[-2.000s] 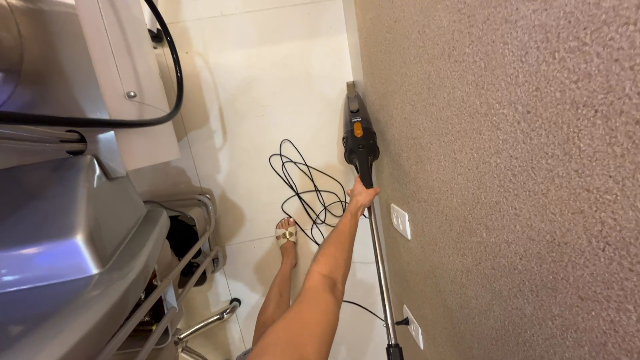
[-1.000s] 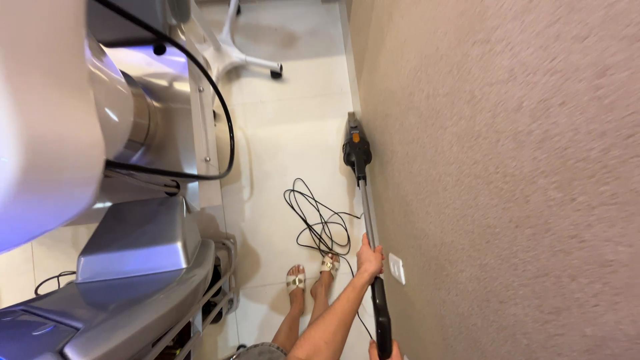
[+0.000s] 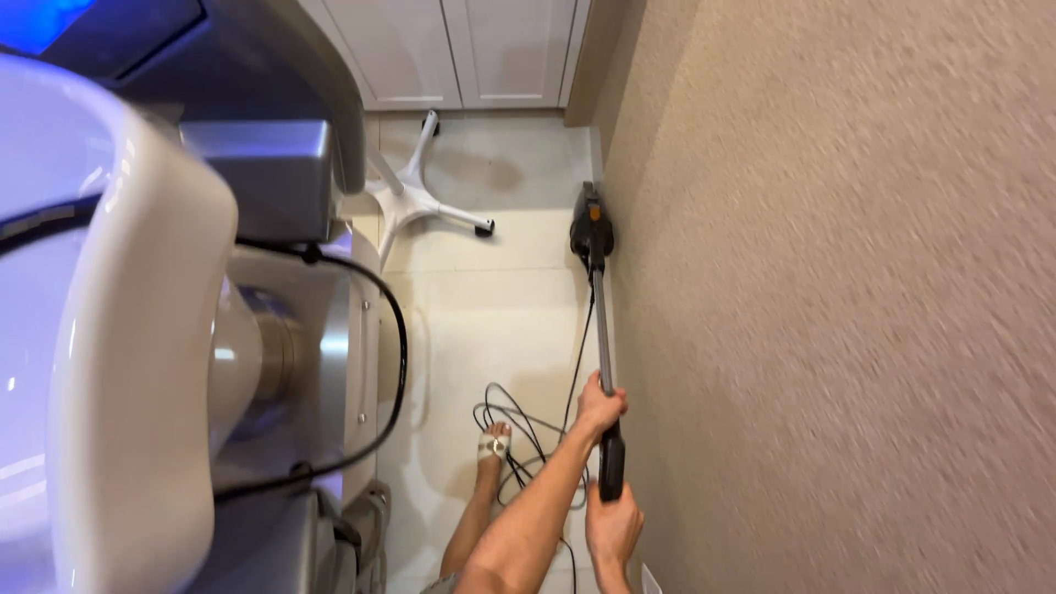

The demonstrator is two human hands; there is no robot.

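A corded stick vacuum cleaner (image 3: 592,227), black with an orange button, has its head on the floor against the foot of the wall. A grey metal tube runs back from it to a black handle (image 3: 611,466). My left hand (image 3: 602,406) is closed around the tube just ahead of the handle. Behind it, my right hand (image 3: 615,521) grips the rear end of the handle. The black power cord (image 3: 577,363) drops from the vacuum and lies in loose loops near my sandalled foot (image 3: 493,450).
The textured beige wall (image 3: 825,297) borders the right side. At left stand a white basin (image 3: 157,330) and grey equipment with a hanging black hose (image 3: 403,346). A white wheeled base (image 3: 412,202) rests on the tiles before white cabinet doors (image 3: 511,54).
My left hand was close to the vacuum body two seconds before and now holds the tube farther back. My right hand has come into fuller view on the handle. The view has shifted forward.
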